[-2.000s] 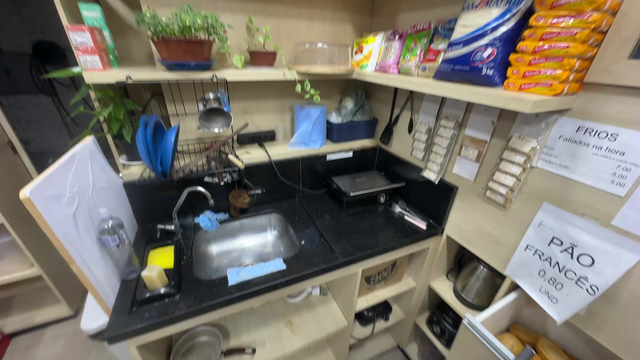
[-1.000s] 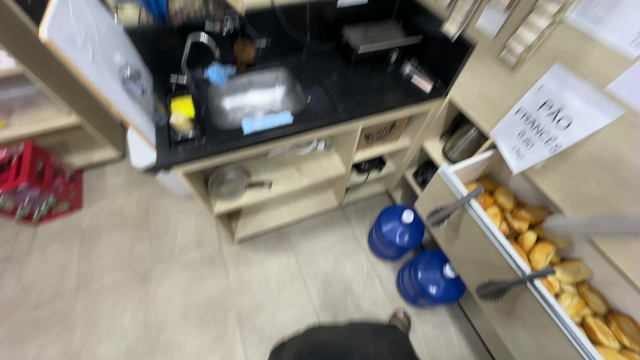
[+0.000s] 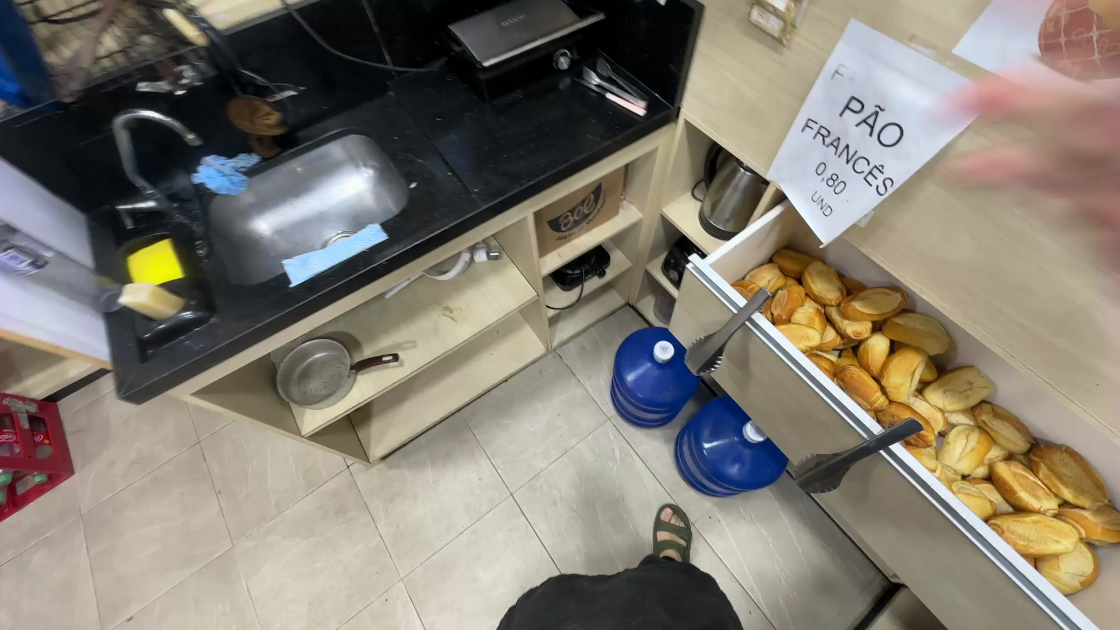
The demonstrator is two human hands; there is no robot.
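My right hand (image 3: 1032,131), strongly blurred, reaches in at the upper right, in front of the wooden panel beside a paper sign (image 3: 866,131). Whether it grips anything is unclear; a red and gold patterned round thing (image 3: 1085,39) shows just above it. My left hand is out of view. Below the hand, bread rolls (image 3: 901,372) fill a pulled-out drawer (image 3: 770,341). Two pairs of dark tongs, one farther (image 3: 726,332) and one nearer (image 3: 857,455), hang over the drawer's front edge.
A black counter (image 3: 455,166) with a steel sink (image 3: 306,201) and a contact grill (image 3: 525,52) is at the upper left. Two blue water jugs (image 3: 652,376) (image 3: 731,446) stand on the floor by the drawer. A pan (image 3: 315,372) rests on a shelf; a red crate (image 3: 35,455) is at far left.
The view has tilted down from the shelves and counter toward the floor and drawer. My blurred right hand has come into view at the upper right.
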